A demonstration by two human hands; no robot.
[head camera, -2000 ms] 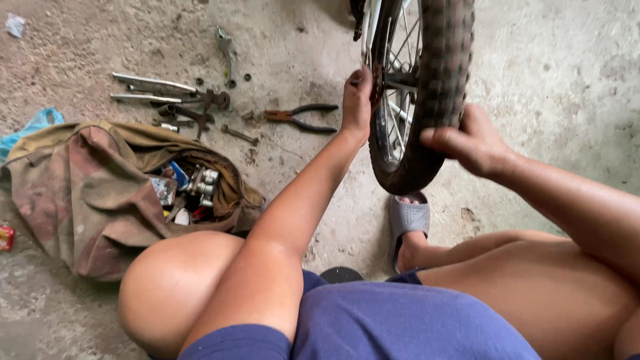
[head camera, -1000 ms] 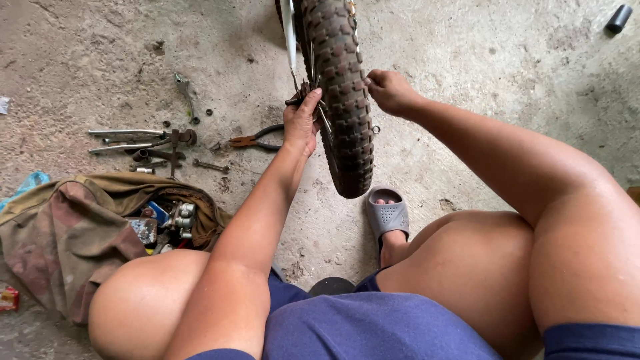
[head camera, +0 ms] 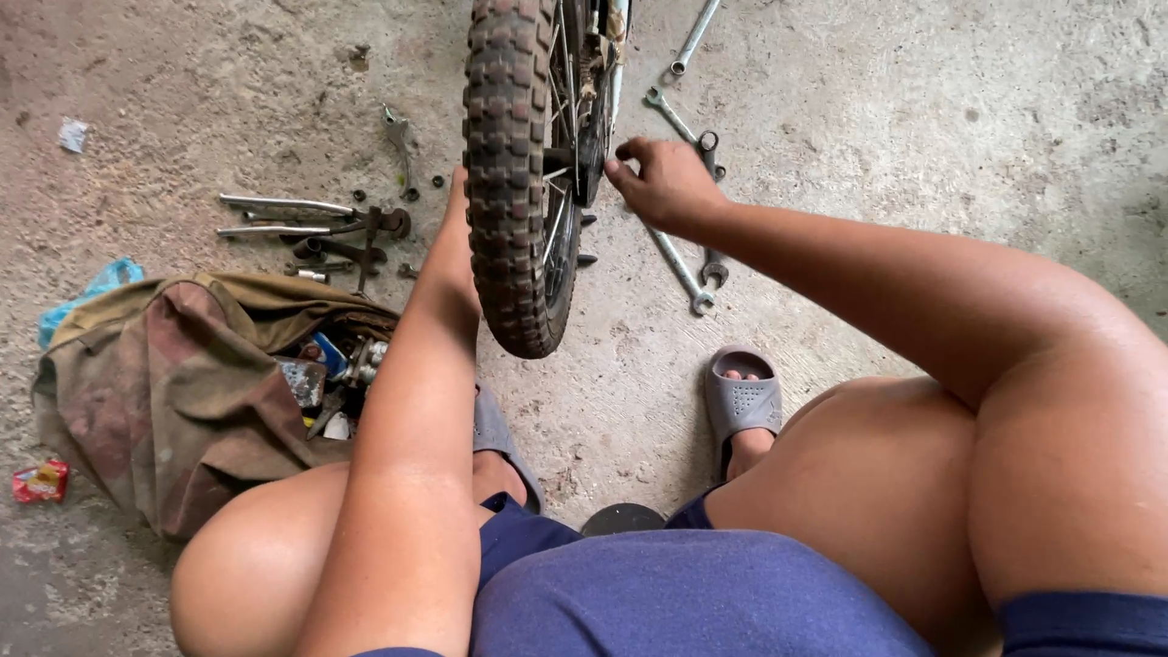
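A knobbly rubber tyre on a spoked wheel stands upright at the top middle, tread towards me. Beside its hub, on the right, are a dark round hub part and a pale frame tube. My left hand is mostly hidden behind the tyre's left side; only a bit near the wrist shows. Just right of the hub part is my right hand, its fingers bent and thumb and forefinger apart, nothing seen between them. Several wrenches, one an open-end wrench, lie under and around that hand.
On the concrete floor at left lie a long-handled tool, a socket and an adjustable wrench. A worn canvas bag of tools is open beside my left knee. My sandalled foot is below the wrenches.
My right hand has moved from the tyre's right side to beside the hub. The wheel has turned, so its hub side now faces right. My left hand has gone behind the tyre. The view has shifted.
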